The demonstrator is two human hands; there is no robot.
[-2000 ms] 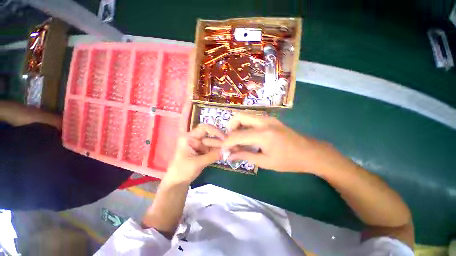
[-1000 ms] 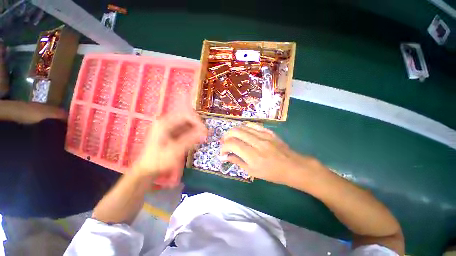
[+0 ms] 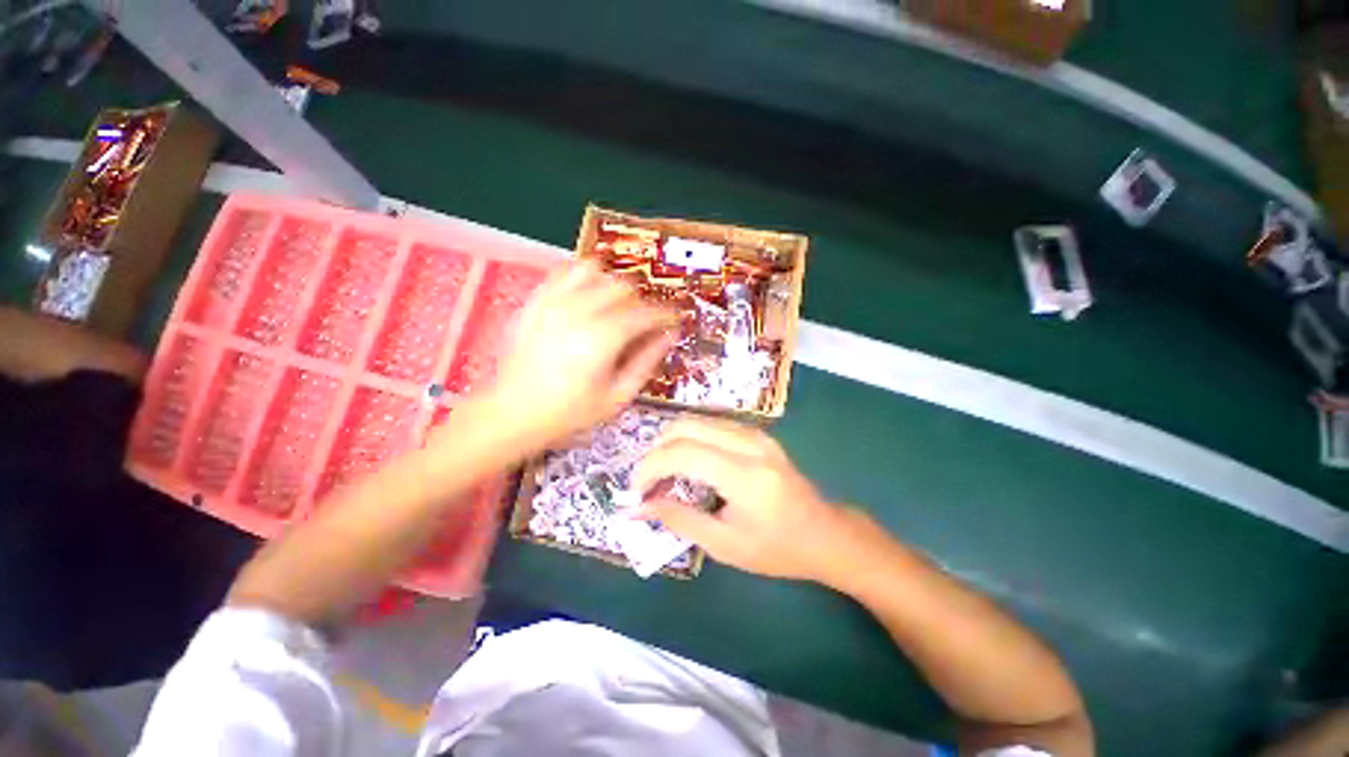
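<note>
A tan box of shiny copper-coloured parts stands beyond a box of white ring parts. My left hand reaches over the tray to the copper box's left side, its fingertips over the parts; a dark patch shows by the fingers, and I cannot tell whether it holds anything. My right hand is over the ring box, its fingers closed on a pale housing that is partly hidden by the fingers.
The pink compartment tray lies left of the boxes under my left forearm. A whitish strip divides the green surface from the belt, where several housings lie. Another box and a person's arm are at the left.
My left hand has moved from over the tray, up and right to the copper box. The pale housing shows more below my right hand. The view has shifted, showing more belt.
</note>
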